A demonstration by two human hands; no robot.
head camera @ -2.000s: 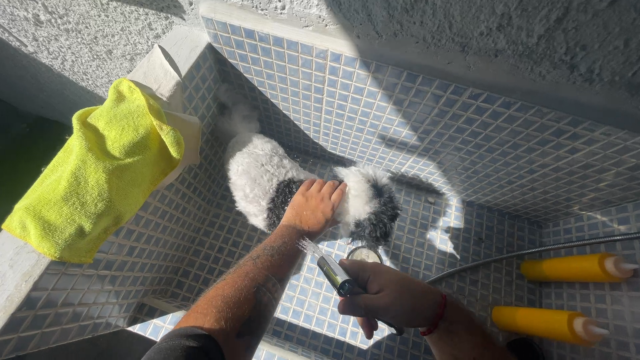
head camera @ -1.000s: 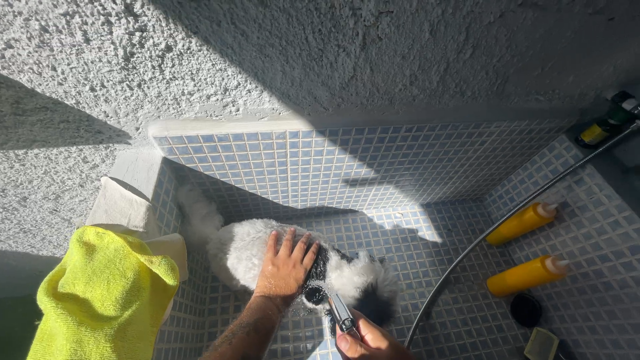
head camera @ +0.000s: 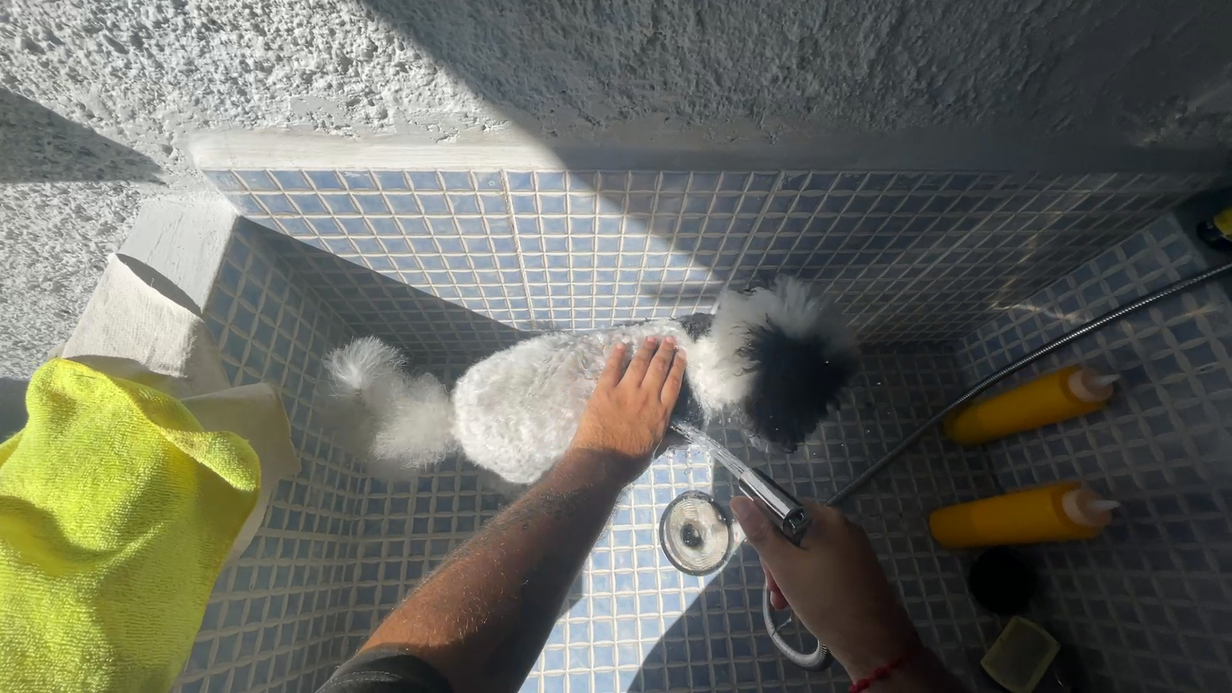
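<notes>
A white dog with black patches [head camera: 525, 399] stands in the blue-tiled tub, its dark-furred head [head camera: 794, 375] to the right and its fluffy tail to the left. Spread flat on the dog's back near the shoulders is my left hand [head camera: 630, 404], fingers slightly apart. My right hand [head camera: 818, 568] grips a chrome shower handset [head camera: 775, 500] at the lower right of the dog. Water streams from it toward the dog's shoulder, close to my left fingers. The dog's legs are mostly hidden.
A round drain [head camera: 695, 532] lies below the dog. Two yellow squeeze bottles [head camera: 1020, 515], a dark round object [head camera: 1002, 580] and a pale yellowish block [head camera: 1020, 654] are at right. The metal hose [head camera: 1039, 361] runs across there. A lime-green towel [head camera: 106, 520] hangs over the left edge.
The dog's head has lifted and turned more toward the far wall. My left hand stays on its back. The handset has moved away to the right, and its water stream now shows.
</notes>
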